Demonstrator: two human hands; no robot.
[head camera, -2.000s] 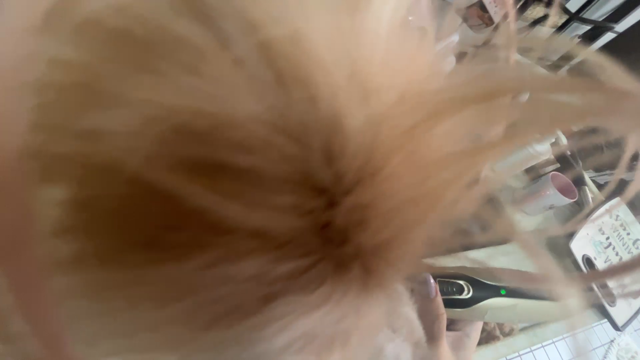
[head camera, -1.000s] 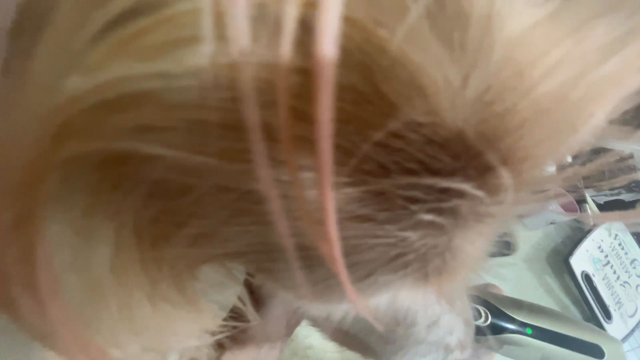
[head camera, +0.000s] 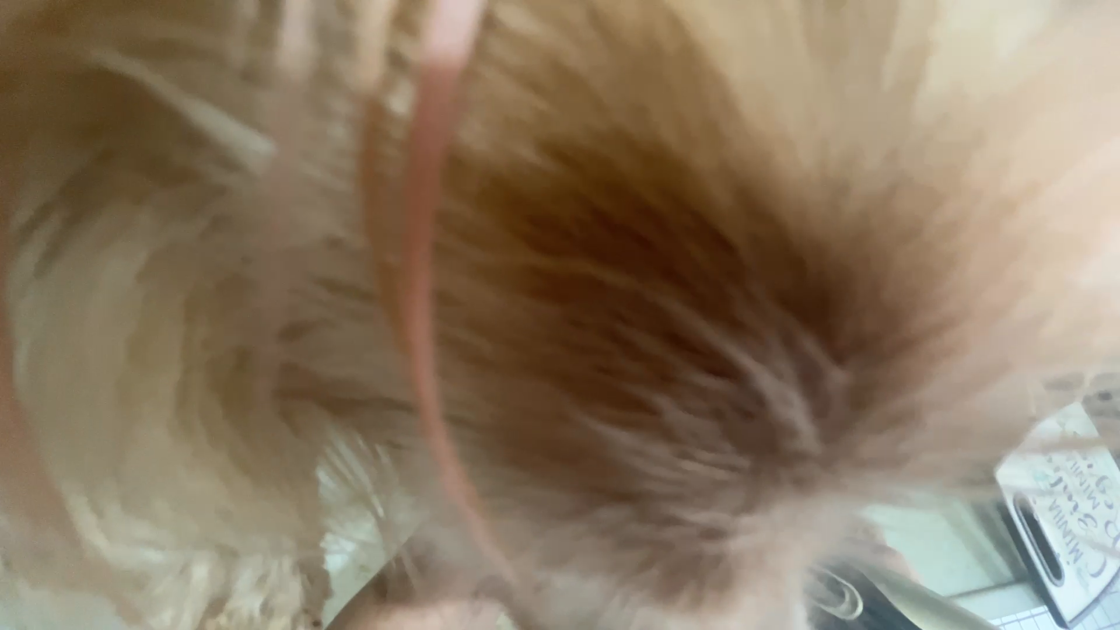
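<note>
Long tan and brown fur or hair (head camera: 630, 289), blurred and very close, fills most of the head view; whose it is cannot be told. At the lower right, a dark and pale electric hair clipper (head camera: 892, 599) shows partly beside the fur. Fingers of what looks like my right hand (head camera: 894, 558) lie against the clipper; the rest of that hand is hidden. A patch of skin, apparently my left hand (head camera: 429, 612), shows at the bottom edge under the fur. Its fingers cannot be made out.
Blurred pinkish strands (head camera: 424, 262) hang close before the lens. A white board (head camera: 1072, 516) with lettering and a dark-edged slot stands at the right, beside a pale surface (head camera: 949, 538). White grid lines (head camera: 1024, 619) show at the bottom right.
The green-lit part of the clipper, seen in the earlier frames, is out of view now. The fur's dark middle sits farther right than two seconds ago, and a patch of skin shows at the bottom.
</note>
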